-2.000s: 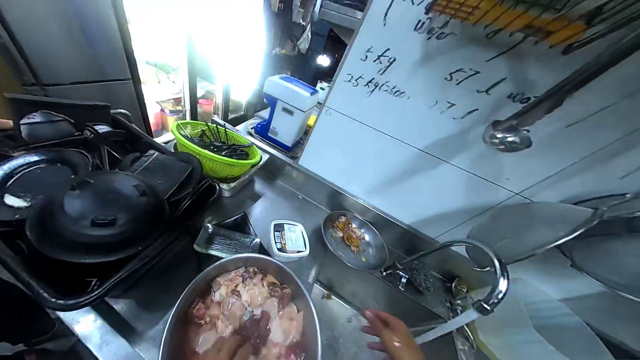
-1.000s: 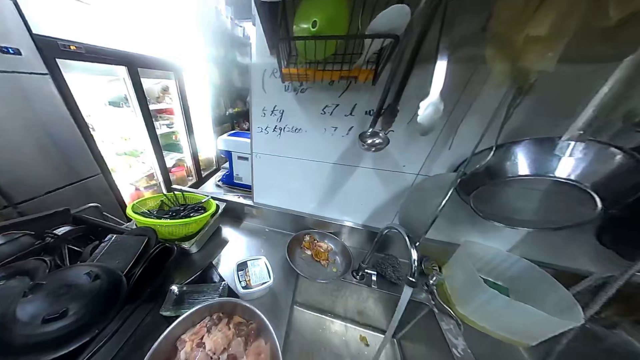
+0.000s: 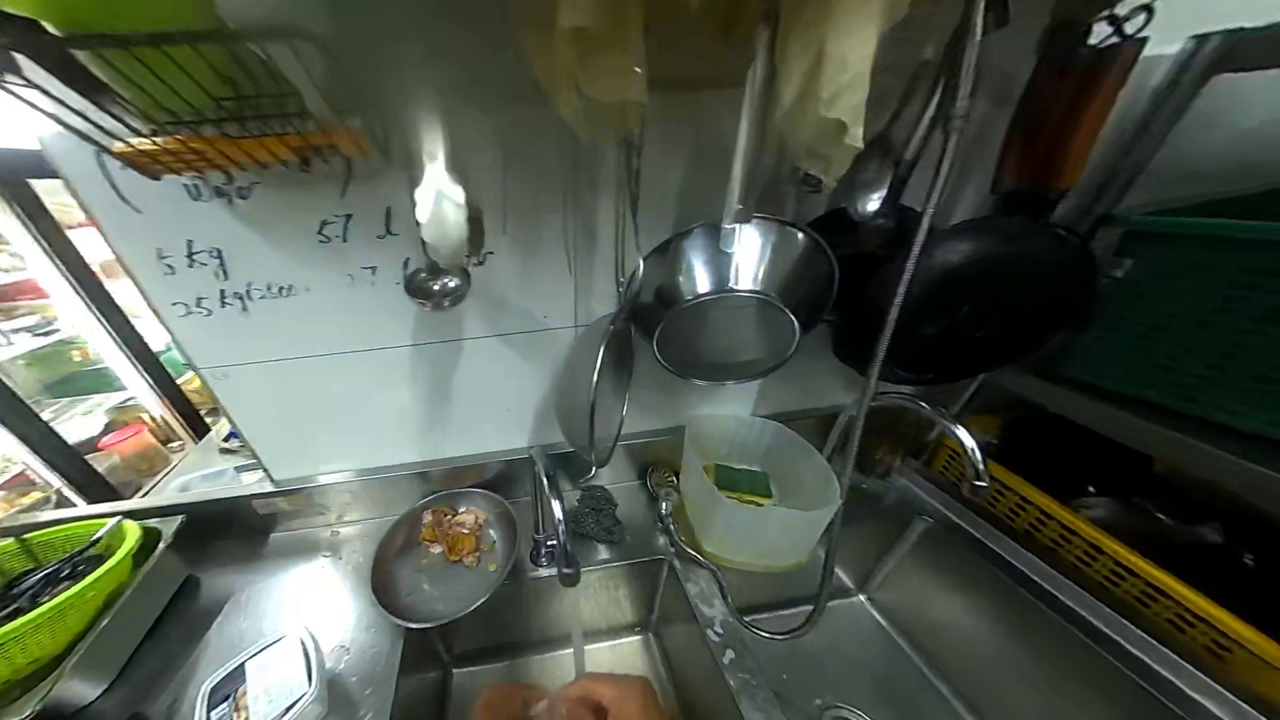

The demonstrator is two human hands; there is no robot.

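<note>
Both of my hands are at the bottom edge, low over the left sink basin (image 3: 540, 650), under a thin stream of water from the metal faucet (image 3: 552, 520). My left hand (image 3: 508, 700) is blurred and partly cut off. Close beside it, my right hand (image 3: 615, 695) shows its curled back; the fingers of both are unclear. Left of the faucet a round metal pan (image 3: 400, 575) holds brownish food scraps (image 3: 458, 535). A dark scouring pad (image 3: 596, 514) lies just right of the faucet. A labelled plastic tub (image 3: 275, 680) stands at the lower left.
A green basket (image 3: 120, 560) with dark utensils sits far left. A translucent container (image 3: 760, 500) with a sponge (image 3: 740, 482) stands behind the divider, near a hose (image 3: 880, 330) and the right basin (image 3: 880, 650). Strainers (image 3: 735, 300), a ladle (image 3: 437, 287) and pans (image 3: 980, 290) hang above.
The view has swung right, and the basin of raw meat is out of it. Two seconds ago one hand was in that meat and the other beside the sink; now both are together under running water.
</note>
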